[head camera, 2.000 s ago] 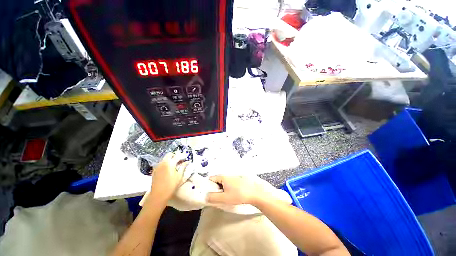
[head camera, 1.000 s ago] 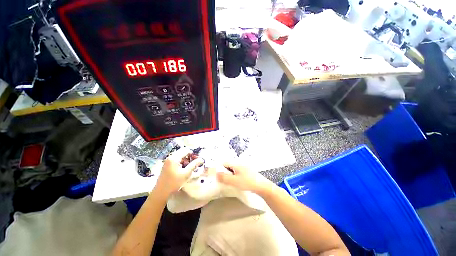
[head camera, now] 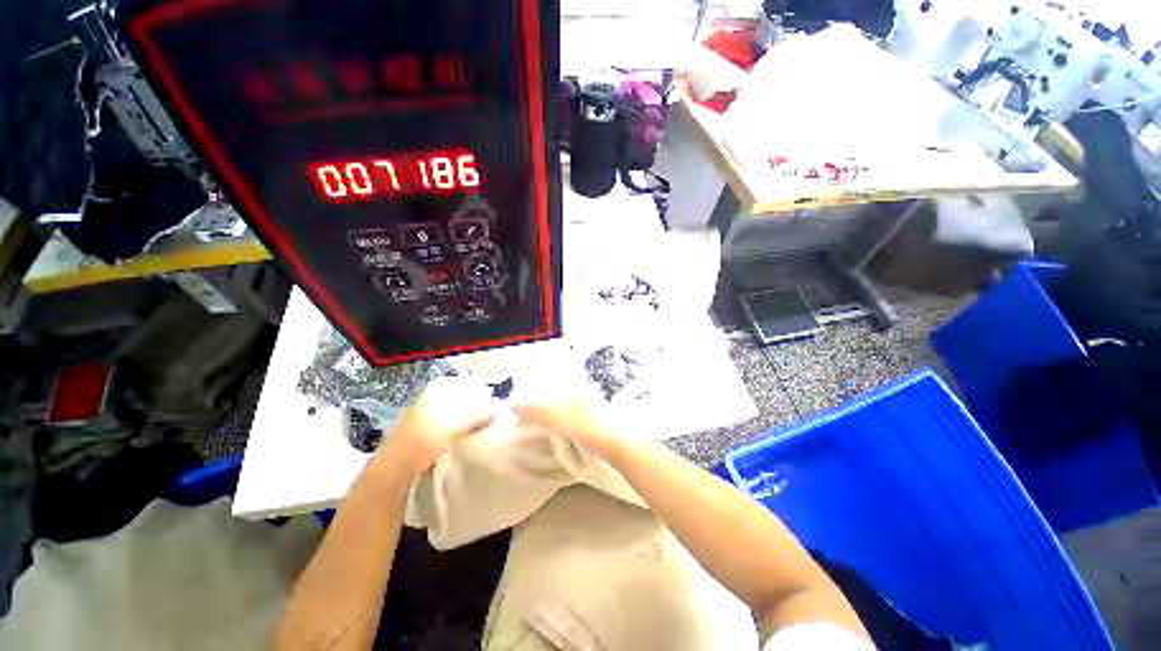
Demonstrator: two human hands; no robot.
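Note:
A beige garment piece is bunched between my hands at the front edge of the white table, and more beige cloth lies on my lap. My left hand grips its upper left part. My right hand grips it close beside, the fingertips of both hands nearly touching. A black counter panel with a red border shows 007186 above my hands and hides what is behind it. Small dark fasteners lie in heaps on the table, some just beyond my hands.
A clear plastic bag lies left of my hands. A large blue bin stands at the right, another blue bin behind it. A beige pile is at the lower left. A neighbouring table with white cloth stands at the back right.
My hands have come closer together on the cloth, which is now lifted and gathered. The dark spot seen on the cloth before is out of sight. The counter number is unchanged.

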